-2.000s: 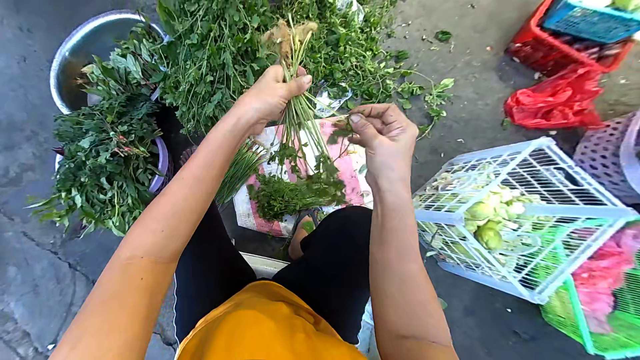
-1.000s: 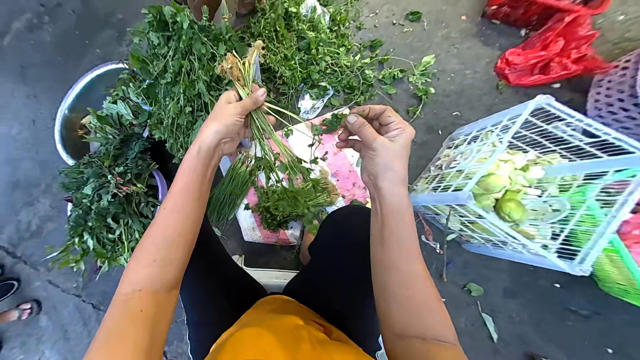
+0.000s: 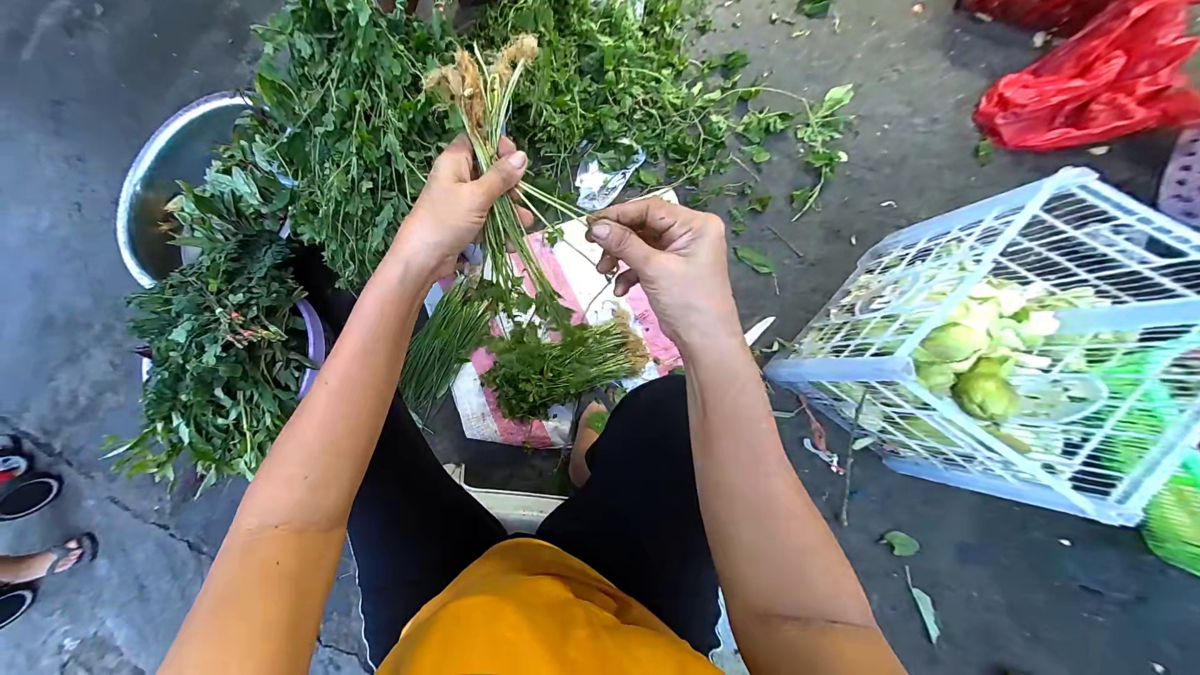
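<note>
My left hand (image 3: 469,197) grips a bunch of thin-stemmed leafy herbs (image 3: 487,112), its pale brown roots pointing up and its leaves hanging below. Just to the right, my right hand (image 3: 661,248) pinches thin stems that stretch across from the bunch. Under both hands lies a pink and white striped sack (image 3: 475,394). A pile of similar herbs with roots (image 3: 553,366) rests on it. Long thin green stalks (image 3: 445,342) lie at the sack's left side.
Leafy greens (image 3: 356,141) cover the ground ahead; more greens (image 3: 225,337) and a metal basin (image 3: 141,197) are left. At right stand a white plastic crate (image 3: 844,368) holding green vegetables and a red plastic bag (image 3: 1078,94). A person's sandaled foot (image 3: 56,558) shows far left.
The leafy tuft seen at my right fingertips a second ago no longer shows there; the fingers now pinch thin stems. My left hand still holds the bunch.
</note>
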